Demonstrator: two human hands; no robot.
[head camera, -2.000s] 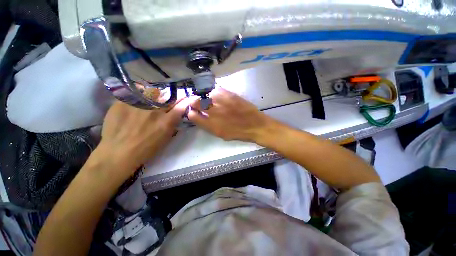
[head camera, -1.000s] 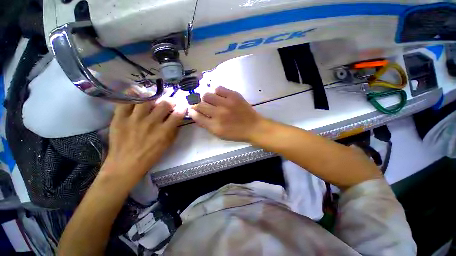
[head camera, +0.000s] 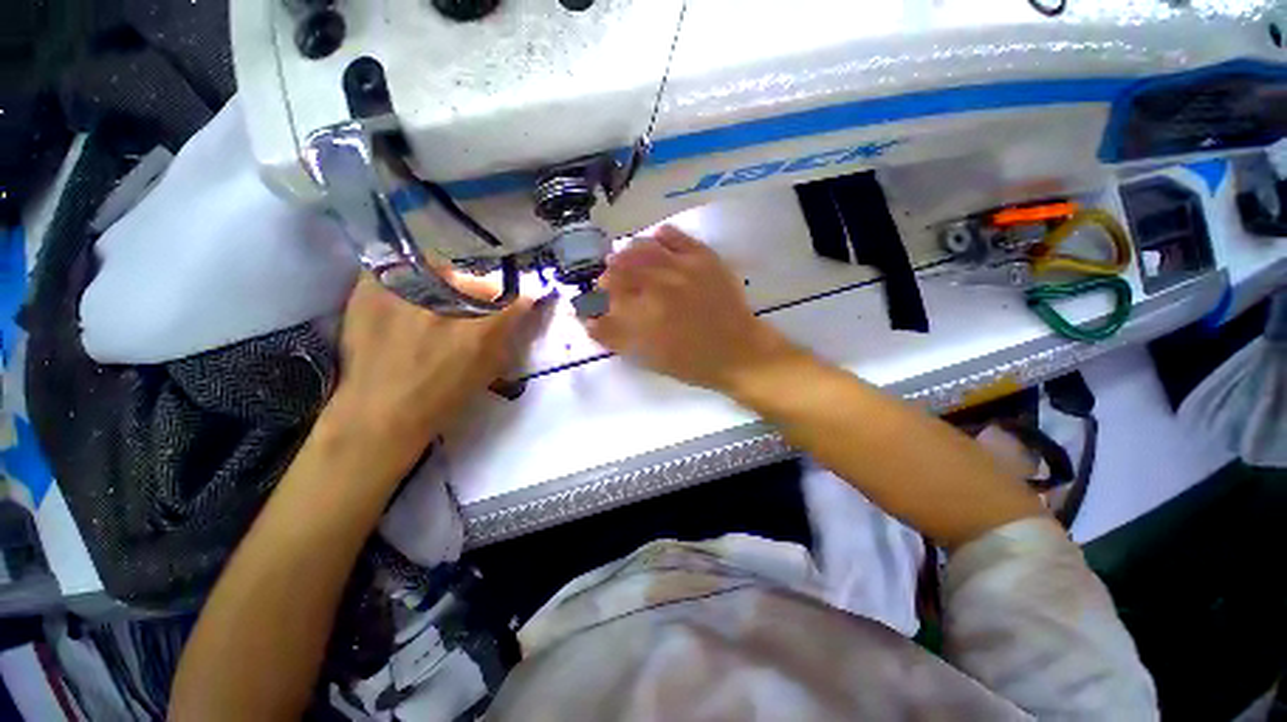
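My left hand (head camera: 417, 346) lies palm down left of the needle area, its fingertips partly hidden by the curved chrome lever and washed out by the lamp. My right hand (head camera: 685, 310) is just right of the presser foot (head camera: 590, 302), with curled, slightly blurred fingers; whether it pinches anything cannot be seen. The dark grey woven fabric (head camera: 233, 423) is bunched left of my left hand, beside a smooth pale panel (head camera: 212, 261). A small dark piece (head camera: 507, 388) shows on the bed below my left fingers. The white machine head (head camera: 847, 120) hangs over both hands.
Black fabric strips (head camera: 878, 254) lie on the bed right of my right hand. Farther right are an orange-handled metal tool (head camera: 1030, 215), yellow loops (head camera: 1094, 243) and green loops (head camera: 1080, 306). The ruler-marked table edge (head camera: 635, 480) runs in front; cut pieces show below it.
My hands have moved apart at the foot, the right one up and right of it. The small dark piece is now visible below my left fingers. The camera view has shifted.
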